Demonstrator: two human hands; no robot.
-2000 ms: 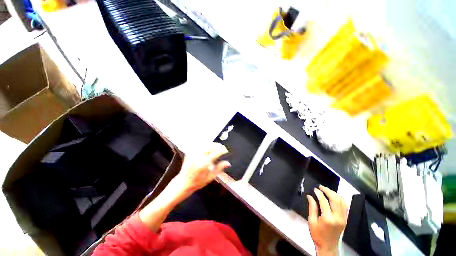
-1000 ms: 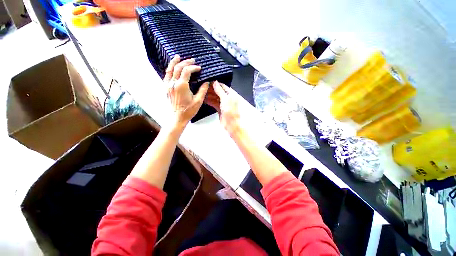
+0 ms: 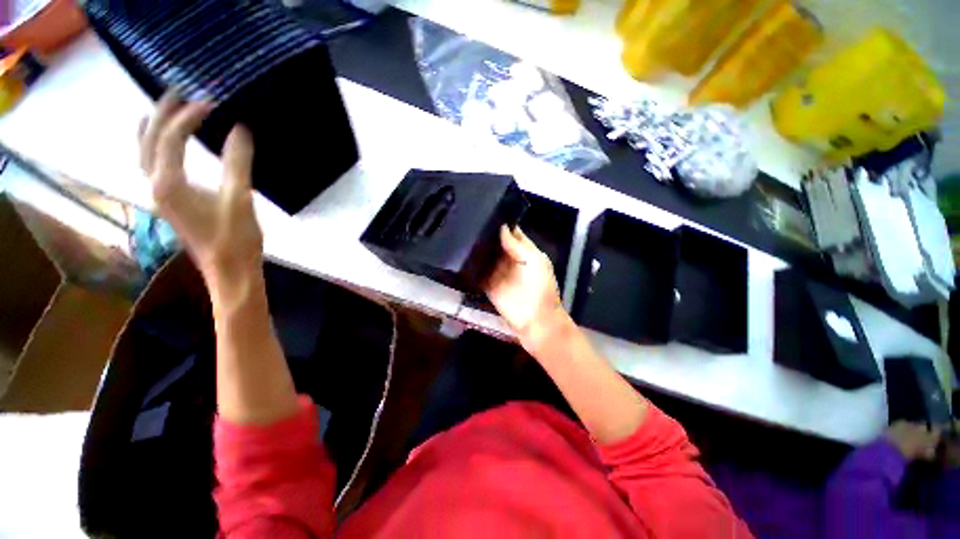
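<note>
My right hand (image 3: 523, 282) holds a black insert (image 3: 442, 223) with a cut-out by its right end, tilted above the bench. The insert partly covers an open black box base (image 3: 550, 237). Two more open bases, a middle one (image 3: 628, 276) and a right one (image 3: 711, 290), stand beside it, each with a small bit of white inside. My left hand (image 3: 200, 195) has its fingers spread at the near side of the stack of inserts (image 3: 226, 63) and holds nothing.
A filled box (image 3: 823, 326) stands further right. Behind lie a clear plastic bag (image 3: 516, 100), a white cable pile (image 3: 684, 142) and yellow bundles (image 3: 716, 42). A large carton (image 3: 237, 411) is below the bench edge. A second worker's purple sleeve (image 3: 868, 479) shows at lower right.
Both hands were at the end of the insert stack. My right hand has moved right with one insert, over the left base. My left hand has come off, fingers spread. The view has shifted.
</note>
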